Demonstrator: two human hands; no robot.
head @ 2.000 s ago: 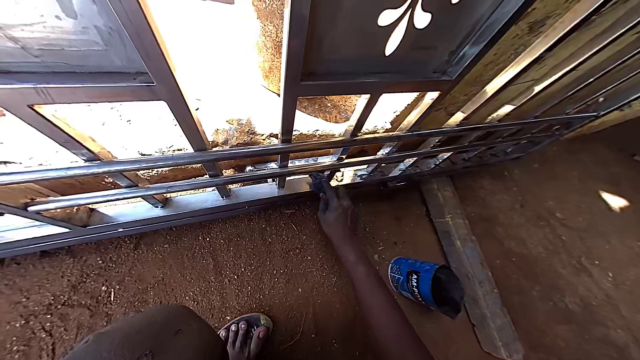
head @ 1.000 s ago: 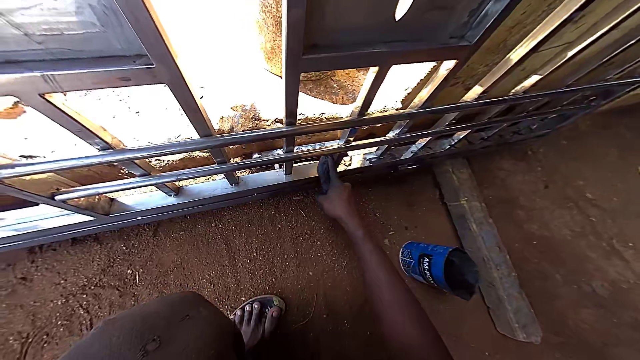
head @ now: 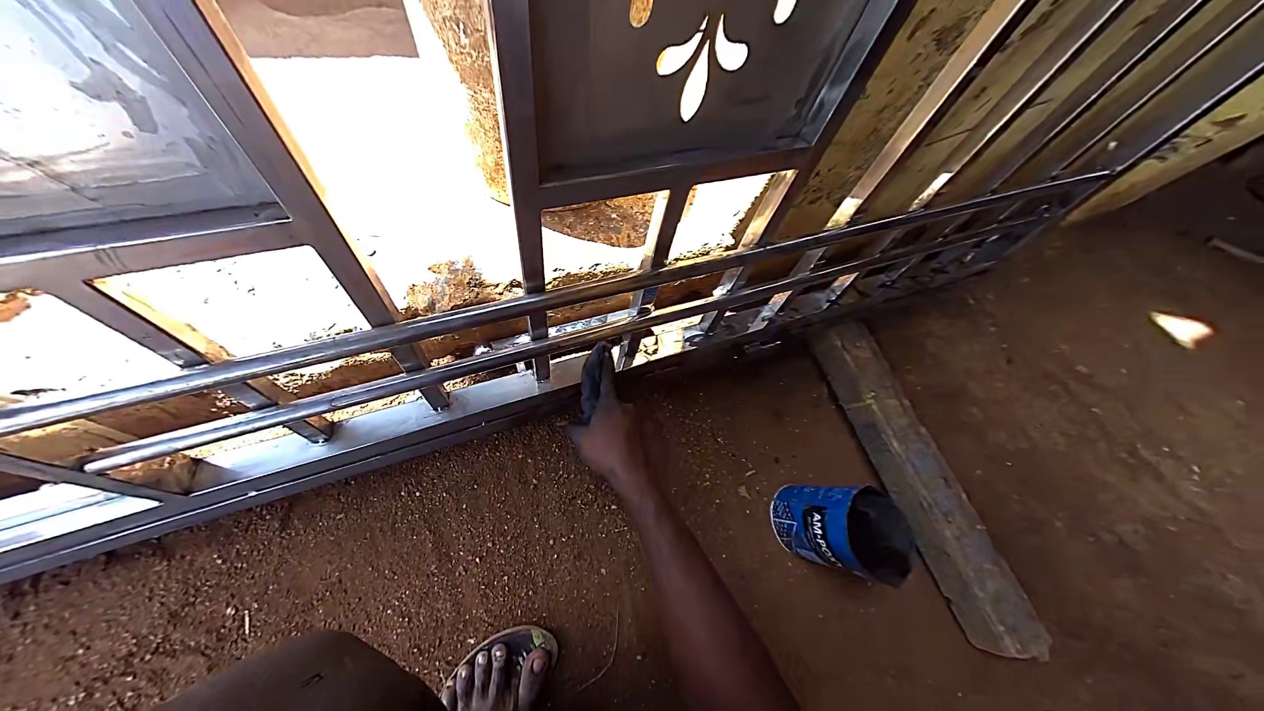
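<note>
My right hand (head: 614, 434) reaches forward to the lower edge of a metal gate frame (head: 464, 410). It grips a dark cloth (head: 595, 380), pressed at the bottom rail just below two round horizontal bars (head: 494, 314). The fingers are partly hidden by the cloth. Upright square bars rise from the rail to sheet-metal panels, one with a petal-shaped cutout (head: 696, 94). My left hand is out of view.
A blue tin (head: 820, 528) with dark contents or lining lies tilted on the brown dirt. Beside it a wooden plank (head: 928, 484) runs from the gate. My sandalled foot (head: 499, 671) and knee (head: 316, 676) are at the bottom. A wall (head: 923, 109) stands behind the bars.
My right hand stays at the lower rail with the dark cloth; its wrist and fingers have changed angle. The view has shifted a little.
</note>
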